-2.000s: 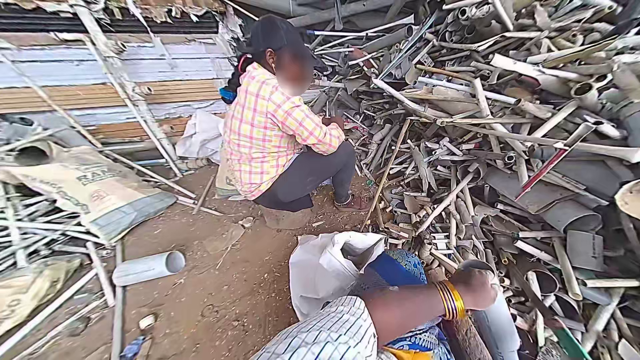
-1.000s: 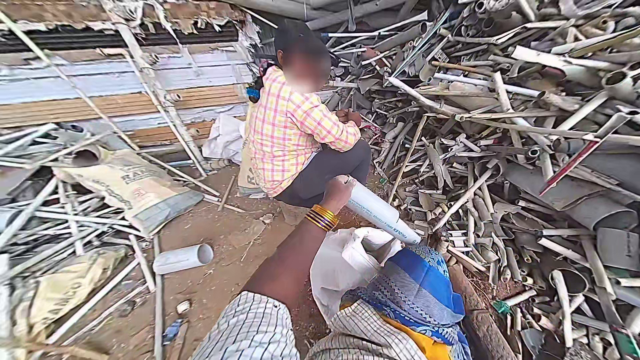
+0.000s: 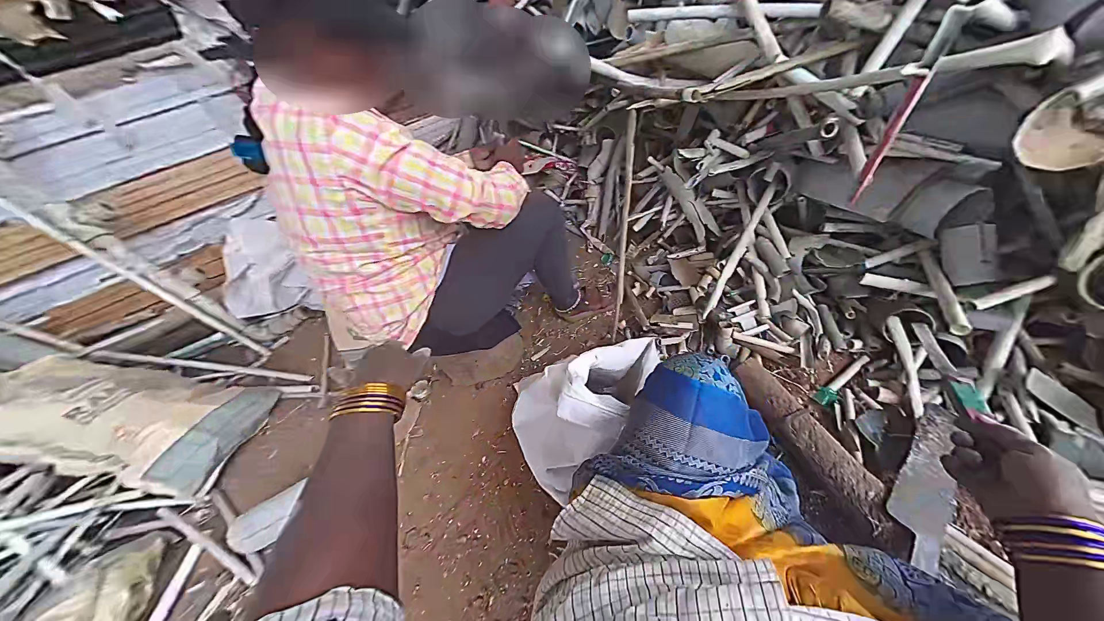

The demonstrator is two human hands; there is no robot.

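My left hand (image 3: 390,366), with gold bangles, reaches out over the bare ground behind the crouching person; a small pale edge shows by its blurred fingertips, and whether it grips anything is unclear. At the right edge, my right hand (image 3: 1018,474), with purple and gold bangles, is closed at the side of a flat grey blade-like piece (image 3: 925,483). A white sack (image 3: 552,423) with a dark opening lies beside the blue patterned cloth (image 3: 690,423) over my leg. A cut piece of pale pipe (image 3: 269,517) rests on the ground left of my left forearm.
A person in a checked shirt (image 3: 362,207) crouches ahead. Scrap pipes (image 3: 742,250) are heaped at the right. A thick log-like piece (image 3: 819,448) lies beside my leg. Printed sacks (image 3: 95,414) and long thin pipes (image 3: 129,267) lie at the left.
My left hand went from the right-hand heap to above the white sack with a grey pipe, then left; that pipe is no longer visible in it. My right hand has come into view.
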